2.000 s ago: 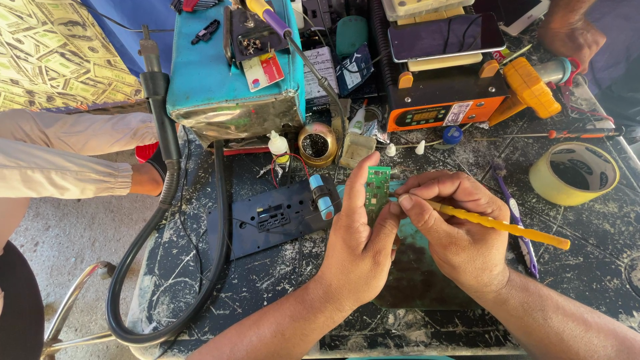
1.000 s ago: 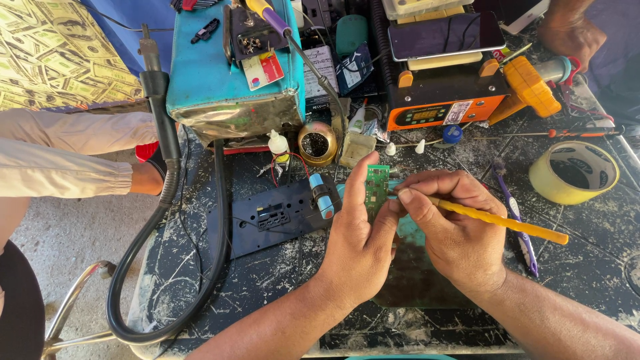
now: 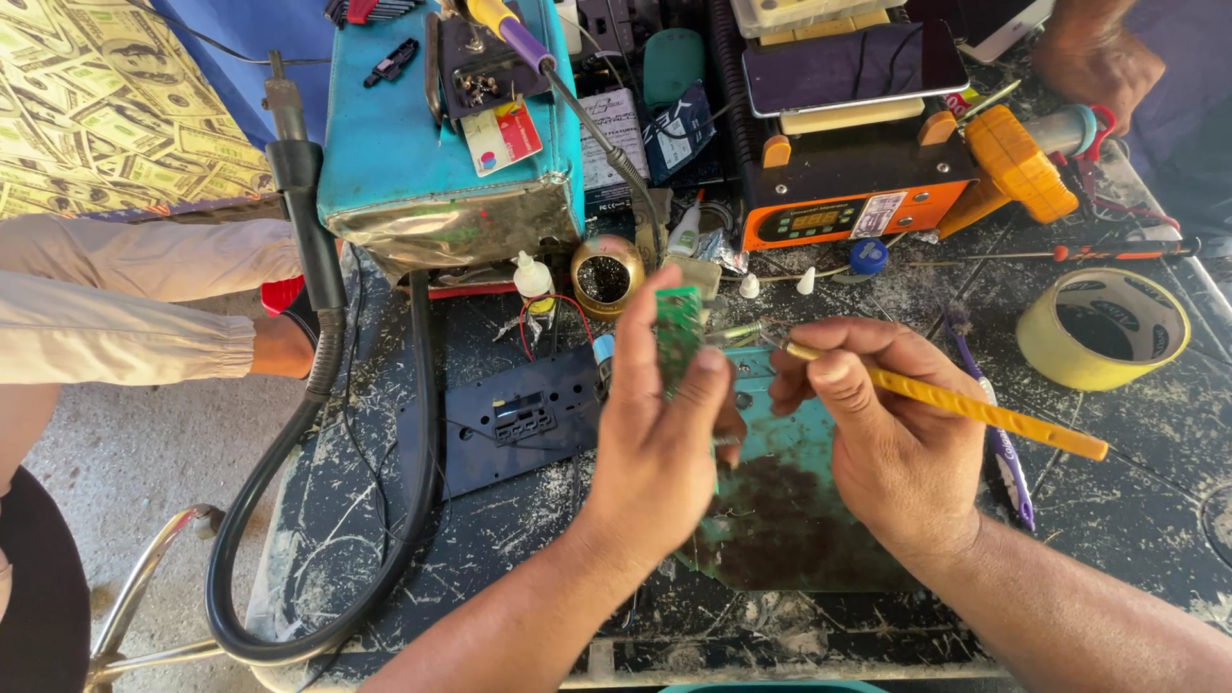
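My left hand (image 3: 659,433) grips a small green circuit board (image 3: 678,332) upright between thumb and fingers; the board looks blurred. In my right hand (image 3: 885,414) is a thin tool with a yellow handle (image 3: 1001,419), its narrow tip pointing left toward the board, with a gap between them. What kind of tool it is, I cannot tell. Beneath both hands lies a stained green work mat (image 3: 808,520). Left of my left hand, a dark plastic panel (image 3: 481,452) with holes rests on the table, a blue cylindrical part (image 3: 603,348) at its right end.
Behind stand an orange and black separator machine (image 3: 837,217), a gold pot (image 3: 608,279) and a small dropper bottle (image 3: 532,279). A tape roll (image 3: 1104,327) and a purple toothbrush (image 3: 996,433) lie right. A thick black hose (image 3: 423,481) loops left. Another person's hand (image 3: 1097,72) rests top right.
My right hand has drawn away to the right from the circuit board, taking the yellow-handled tool with it. My left hand still holds the board, which has tilted.
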